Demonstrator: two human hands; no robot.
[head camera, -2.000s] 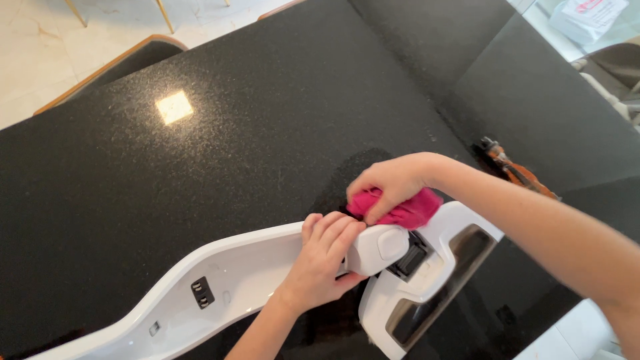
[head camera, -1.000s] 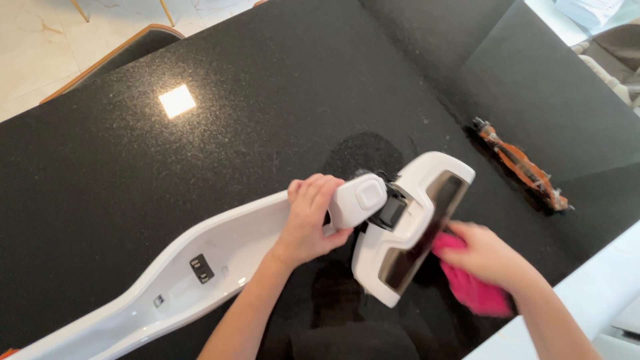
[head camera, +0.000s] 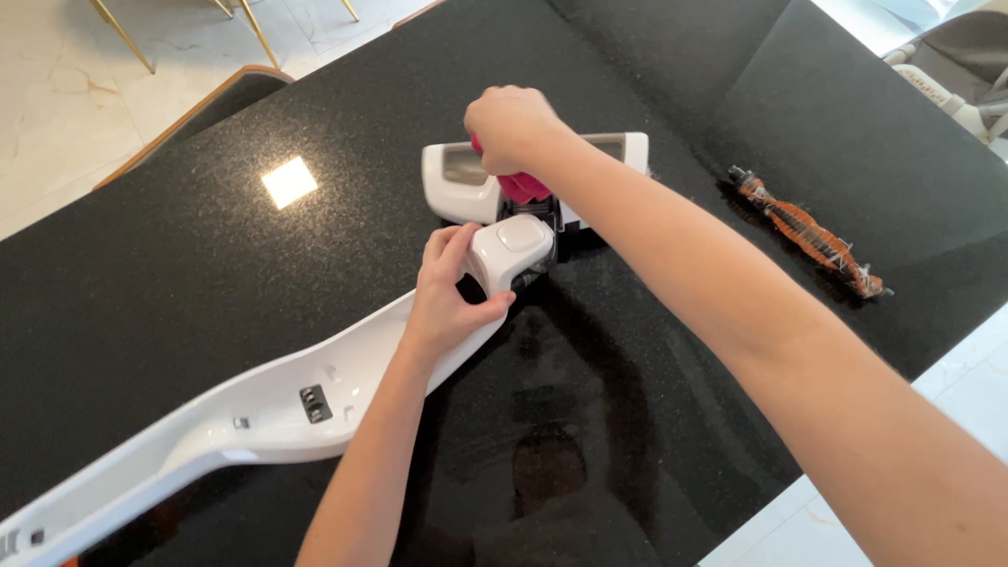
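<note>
A white stick vacuum body lies on the black speckled countertop. My left hand grips the white neck at its lower end. Beyond it, the white floor head with its clear window is joined by a dark swivel joint. My right hand is closed on a crumpled pink cloth and holds it against the middle of the floor head. The cloth is partly hidden under that hand.
A brush roller with orange bristles and tangled hair lies on the countertop at the right. A chair stands past the upper left edge, with gold legs behind it. A grey padded seat is at the upper right.
My right hand has moved from the near right side of the floor head to its top with the pink cloth. The floor head has swivelled and now points away. My left hand still holds the neck.
</note>
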